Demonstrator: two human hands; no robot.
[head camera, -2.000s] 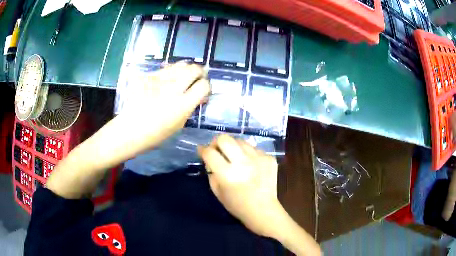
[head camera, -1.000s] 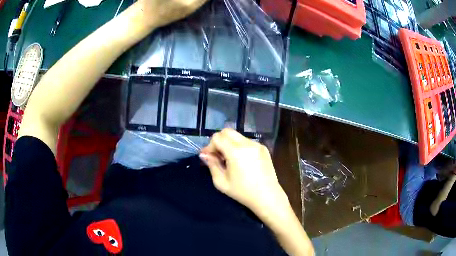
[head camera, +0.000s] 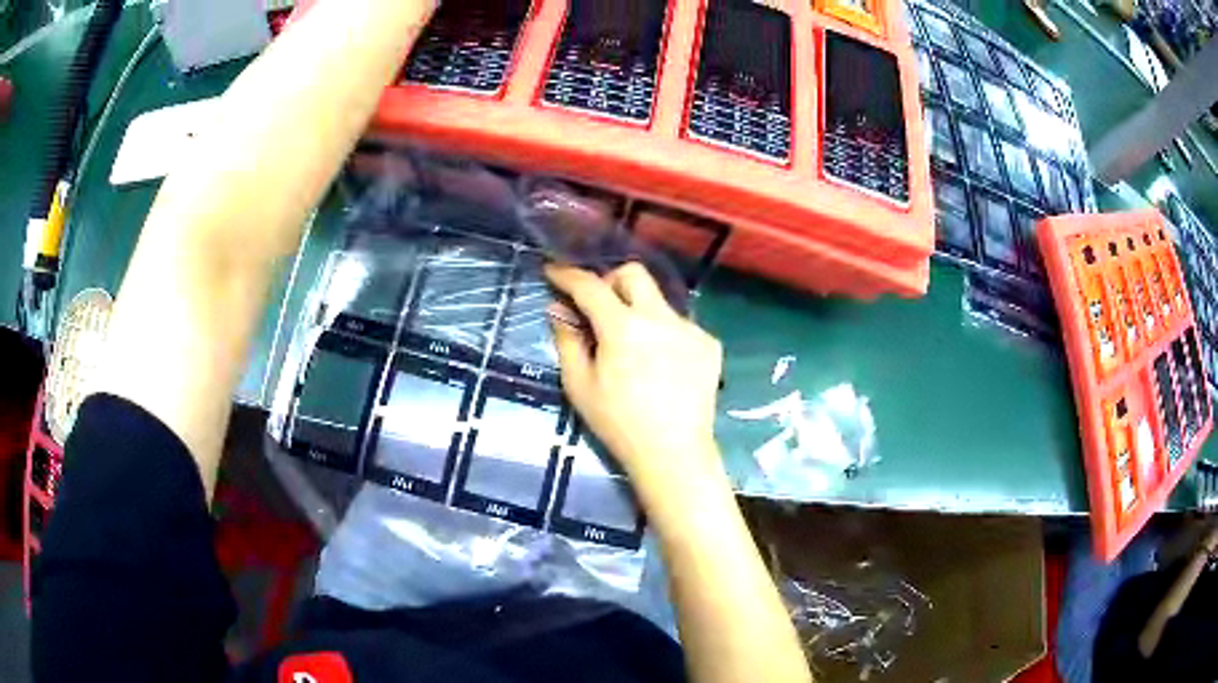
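The clear lens tray (head camera: 468, 367) with black-framed lenses lies tilted in front of me, its near end over the bench edge. Crumpled clear film covers its upper part. My right hand (head camera: 635, 360) is over the tray's upper right, fingers curled with thumb and fingertips close together at the film. Whether they grip it cannot be told. My left forearm reaches up past the top edge; the left hand is cut off. A stack of orange-red foam phone trays (head camera: 641, 147) stands behind the lens tray, with dark keypad phones (head camera: 741, 80) in the top one.
Discarded film pieces (head camera: 822, 434) lie on the green mat (head camera: 922, 414). More lens sheets (head camera: 995, 140) lie at upper right. Another foam tray (head camera: 1089, 387) stands at right, beside a person's arm. An open carton (head camera: 975, 574) sits below the bench edge. A round fan (head camera: 80, 360) is at left.
The view has shifted, showing more of the phone tray stack. The lens tray now lies slanted. My right hand has moved up from the tray's near edge to its upper part. My left hand has left the picture.
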